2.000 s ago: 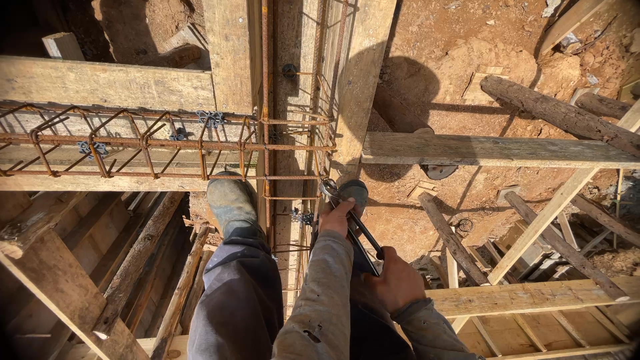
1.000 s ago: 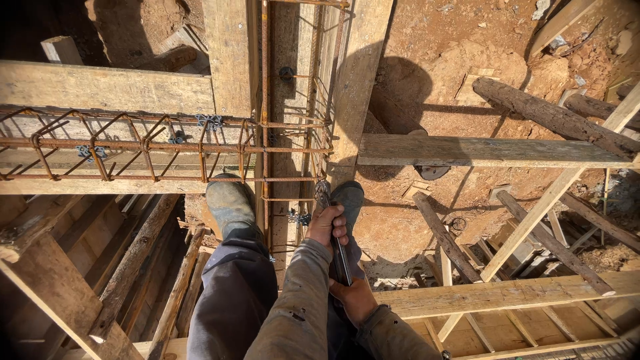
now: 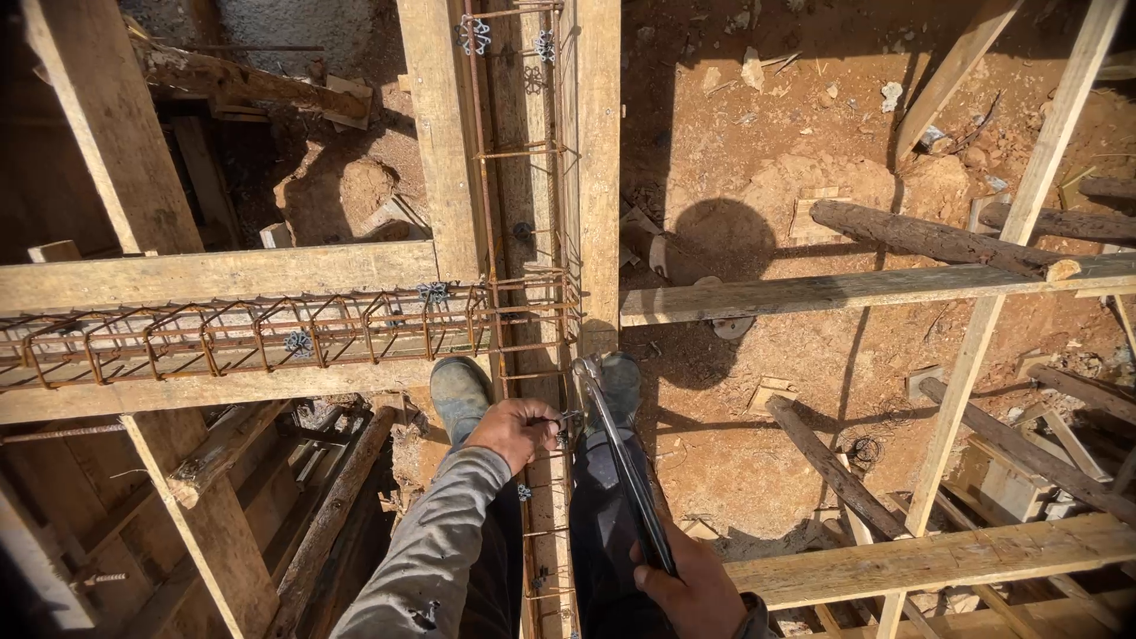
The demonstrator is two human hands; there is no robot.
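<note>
My right hand (image 3: 692, 577) grips the lower handles of long-handled steel nippers (image 3: 632, 470); their jaws point up the view, over my right boot. My left hand (image 3: 515, 432) lies left of the nippers, thumb and fingers pinched on what looks like a thin piece of tie wire (image 3: 570, 415). Just below its fingertips runs the rusty rebar cage (image 3: 531, 307) in the narrow timber formwork. Another rebar cage (image 3: 204, 342) joins it from the left. Whether the wire touches a bar cannot be told.
My boots (image 3: 460, 395) stand on either side of the cage. Formwork boards (image 3: 599, 177) edge the channel. A crossing board (image 3: 825, 295) and slanted log props (image 3: 834, 466) stand over the reddish earth at right. More timber and deep gaps lie at lower left.
My left hand has come off the nippers' handles and now sits to their left, fingers pinched. My right hand still holds the handles. The view has shifted, showing more of the upper channel.
</note>
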